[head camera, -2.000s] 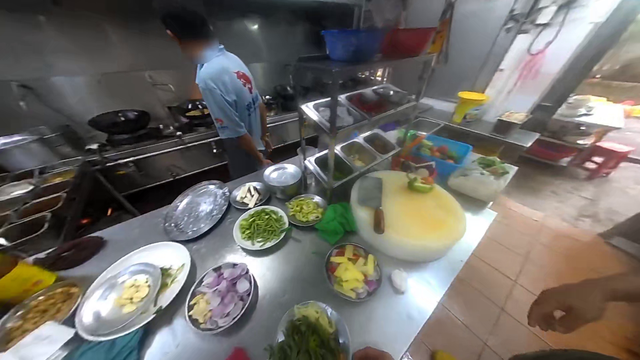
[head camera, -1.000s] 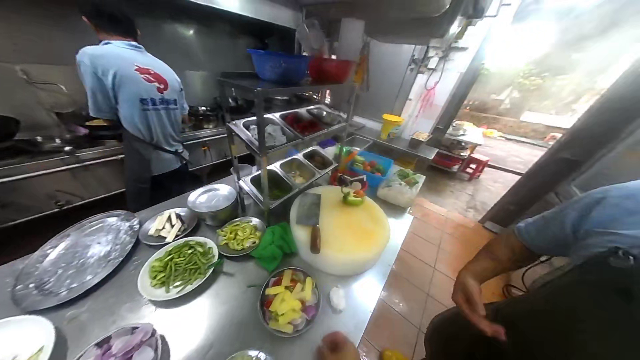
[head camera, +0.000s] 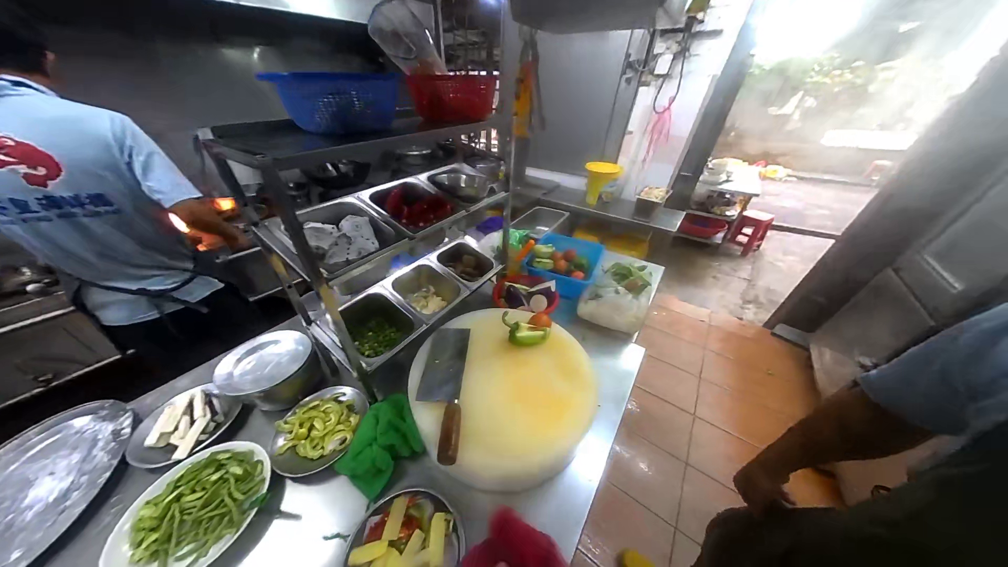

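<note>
A blurred red cloth (head camera: 516, 543) is at the bottom edge, held by what appears to be my right hand (head camera: 501, 563); only a sliver of skin shows. A metal bowl of cut yellow and red vegetables (head camera: 409, 531) stands just left of it. Above lies a round cutting board (head camera: 551, 409) bearing a cleaver (head camera: 446, 378) with a wooden handle and a piece of green pepper (head camera: 526, 334) beside a small orange-red piece. A green cloth (head camera: 382, 445) lies against the board's left side. My left hand is not in view.
Plates of green beans (head camera: 197, 504), white sticks (head camera: 185, 425) and sliced green vegetable (head camera: 319, 425) stand left. A steel rack (head camera: 315, 146) rises behind them. One co-worker (head camera: 94, 197) is at the stove; another's arm (head camera: 819, 425) hangs at right, beyond the table's edge.
The view has swung to the right. My hand near the bottom centre looked bare earlier; now red cloth is there. The stove co-worker's arm now reaches toward flames.
</note>
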